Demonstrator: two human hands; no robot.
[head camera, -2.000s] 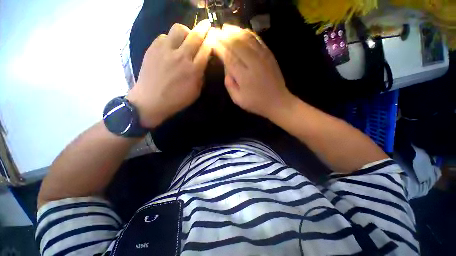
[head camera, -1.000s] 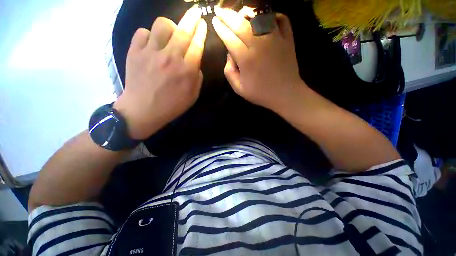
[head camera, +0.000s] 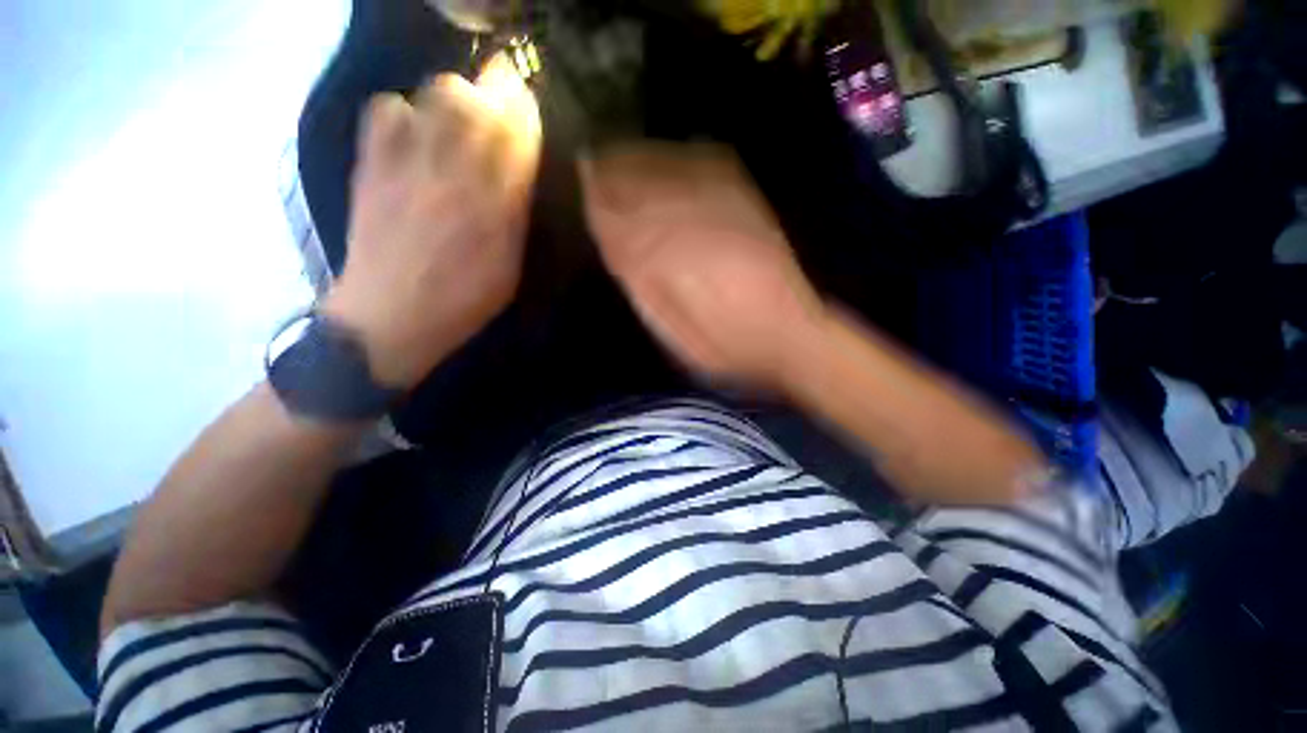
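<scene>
A large black garment panel (head camera: 573, 337) covers the machine table and hangs towards my lap. My left hand (head camera: 437, 215) lies on the panel, back up with bent fingers, its fingertips in the glare beside the needle area. The presser foot area (head camera: 526, 57) shows as small bright metal parts at the top. My right hand (head camera: 702, 251) is blurred and lies over the panel, lower and to the right of the needle area. Its fingertips are not clear, and whether it grips cloth cannot be told.
The white tabletop (head camera: 129, 258) is at the left. A phone (head camera: 869, 103) with pinkish icons lies at the upper right, near dark scissor-like loops (head camera: 1021, 151). Yellow fluffy material (head camera: 767, 17) is at the top edge. A blue crate (head camera: 1051, 329) stands below the table at right.
My right hand has moved back from the needle area, down towards me. My left hand stays near the needle. The small grey object by the right fingers no longer shows clearly. The view has shifted.
</scene>
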